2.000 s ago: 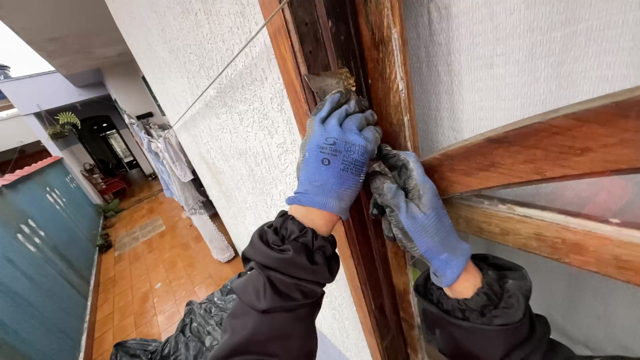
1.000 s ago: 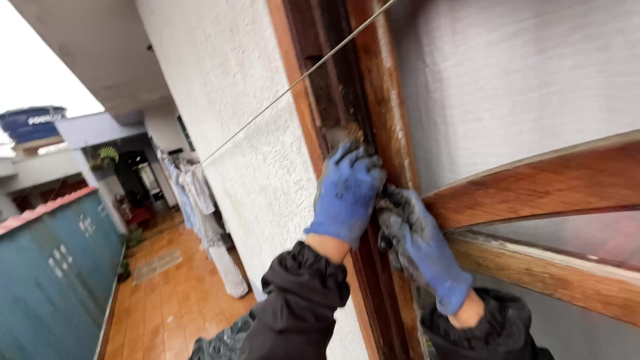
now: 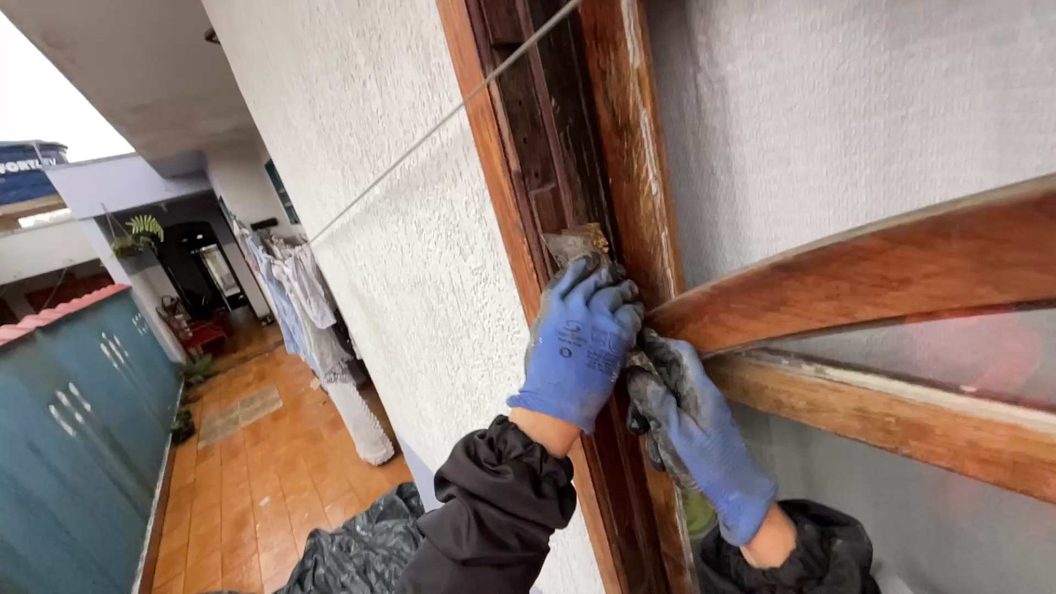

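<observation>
My left hand [image 3: 582, 338], in a blue coated work glove, presses a piece of worn sandpaper or a blade-like scrap [image 3: 575, 246] against the dark wooden frame [image 3: 536, 140]; its exact kind is unclear. Brownish residue shows beside it. Just right of and below it, my right hand [image 3: 689, 429], in a matching glove, is curled around a dark object [image 3: 637, 419], mostly hidden by the fingers. Both hands are close together at the brown wooden window or door stile [image 3: 631, 148]. A curved wooden bar [image 3: 874, 264] runs right from the stile across the glass.
A thin cord [image 3: 445, 120] crosses before the textured white wall [image 3: 371, 165]. Clothes [image 3: 309, 305] hang along that wall. Black plastic sheeting [image 3: 363, 540] lies below on the orange tiled floor [image 3: 239, 478]. A blue-green wall [image 3: 74, 437] borders the passage, with a hanging plant [image 3: 140, 235] farther back.
Both gloved hands stay at the same part of the frame, close together. The view has shifted somewhat; no object has plainly been taken or let go.
</observation>
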